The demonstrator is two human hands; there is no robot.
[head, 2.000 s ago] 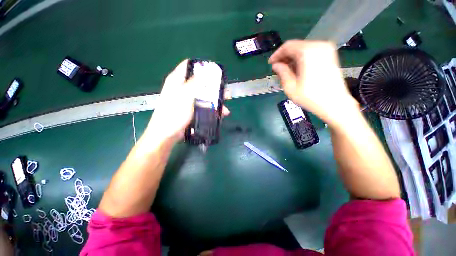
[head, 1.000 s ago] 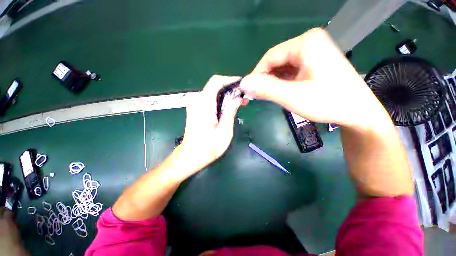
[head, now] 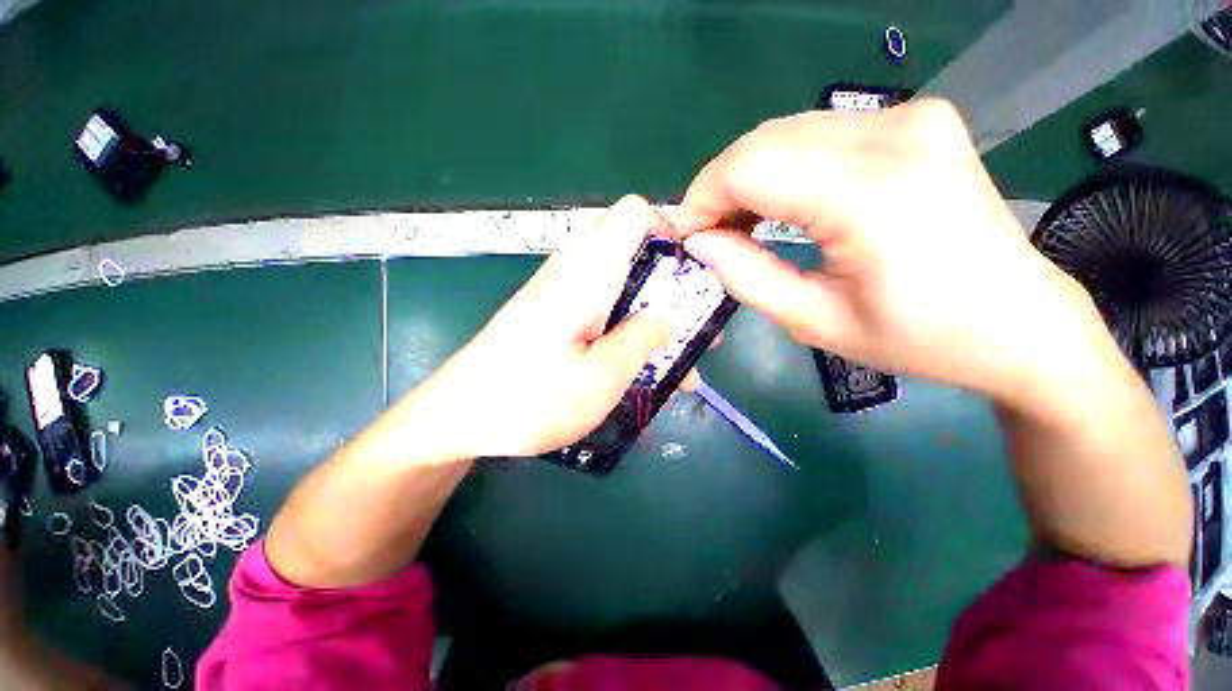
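Observation:
A black phone housing with a white patterned board is held tilted in my left hand, thumb across the board. My right hand pinches at the housing's upper end; whatever is between its fingertips is too small to tell. A thin blue-violet pointed tool lies on the bench just right of the housing, its upper end near my left fingertips. Another black phone housing lies on the bench, partly hidden under my right hand.
White ring-shaped gaskets lie heaped at left beside a phone housing. More housings lie on the green belt behind the metal rail. A black fan stands at right, above trays. A neighbour's arm shows at lower left.
The held housing has turned so its board faces up towards me, with its lower end showing. My right hand has come from above the rail onto the housing's upper end.

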